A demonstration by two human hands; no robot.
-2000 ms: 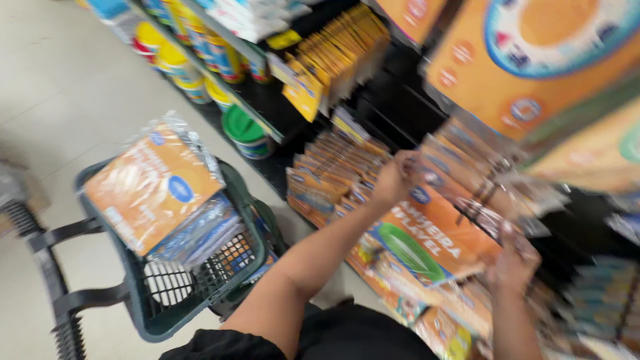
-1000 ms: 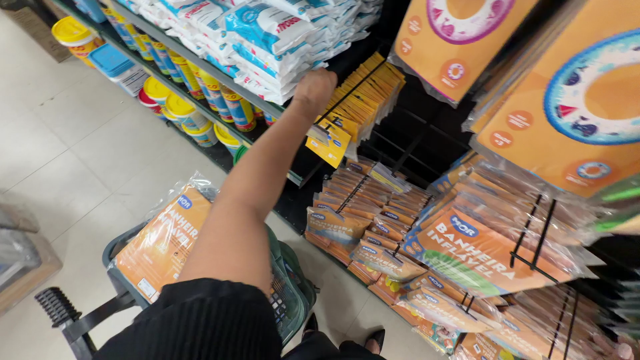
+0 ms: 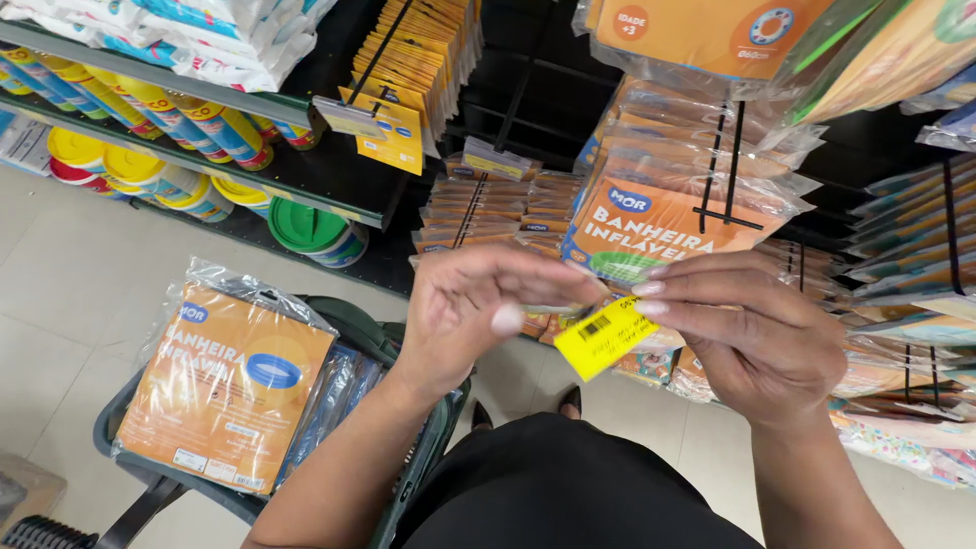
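Between the fingertips and thumb of my right hand (image 3: 751, 328) is a small yellow price label (image 3: 606, 335) bearing print and a barcode. My left hand (image 3: 480, 313) is close to the label's upper left side, fingers stretched toward it and thumb apart; whether its fingertips touch the label I cannot tell. Just behind both hands hangs an orange Mor inflatable bathtub package (image 3: 648, 221) on a black wire hook. Another orange bathtub package (image 3: 221, 381) in clear plastic lies on blue packages in a dark green shopping basket (image 3: 114, 415) at the lower left.
Yellow packets (image 3: 400, 130) and orange packages (image 3: 480, 202) hang on hooks ahead. To the left, shelves (image 3: 252, 164) hold white bags (image 3: 229, 30), yellow-capped containers (image 3: 152, 171) and a green-lidded tub (image 3: 313, 229). Large orange packages (image 3: 701, 30) hang at the upper right. My shoes stand on the tiled floor below.
One second ago an arm reached to the yellow packets by the shelf; now both hands are together before the bathtub packages, with a yellow label in my right hand. The view has shifted.
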